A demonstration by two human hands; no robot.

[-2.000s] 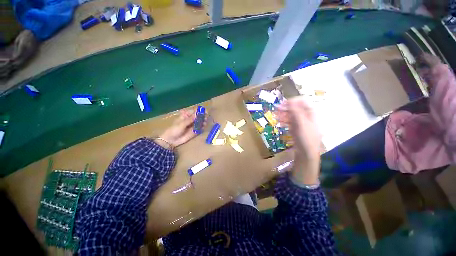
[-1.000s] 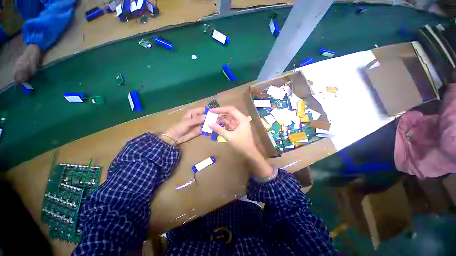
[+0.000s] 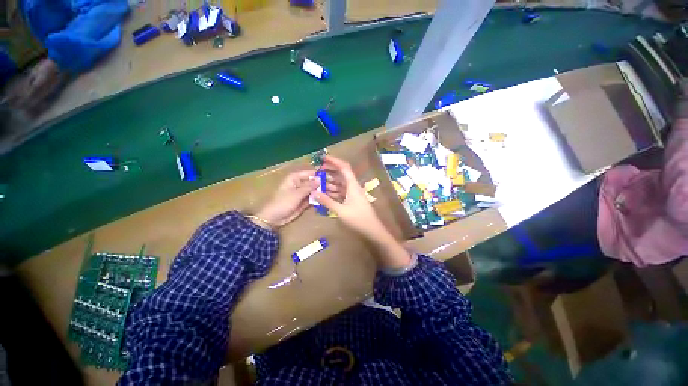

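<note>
A blue battery pack with a white face (image 3: 321,183) is held upright between both hands. My left hand (image 3: 290,197) grips it from the left. My right hand (image 3: 351,197) has its fingers on its right side. A small circuit board (image 3: 320,157) shows at the pack's top end. Pale-yellow strips (image 3: 370,185) lie partly hidden behind my right hand. Another battery pack (image 3: 310,250) lies white face up on the cardboard-covered bench (image 3: 249,298), its leads towards me. An open parts box (image 3: 400,210) right of my hands holds mixed white, orange-yellow and green pieces.
Beyond the bench, a green conveyor belt (image 3: 241,117) carries several battery packs. A metal post (image 3: 441,60) rises behind the box. Green PCB panels (image 3: 102,313) lie at left. A cardboard carton (image 3: 592,124) stands on a white surface at right. People's sleeves show far left and far right.
My right hand has come from the parts box to the pack in my left hand. The pack has turned, showing more blue side than a second ago. Belt packs have shifted left.
</note>
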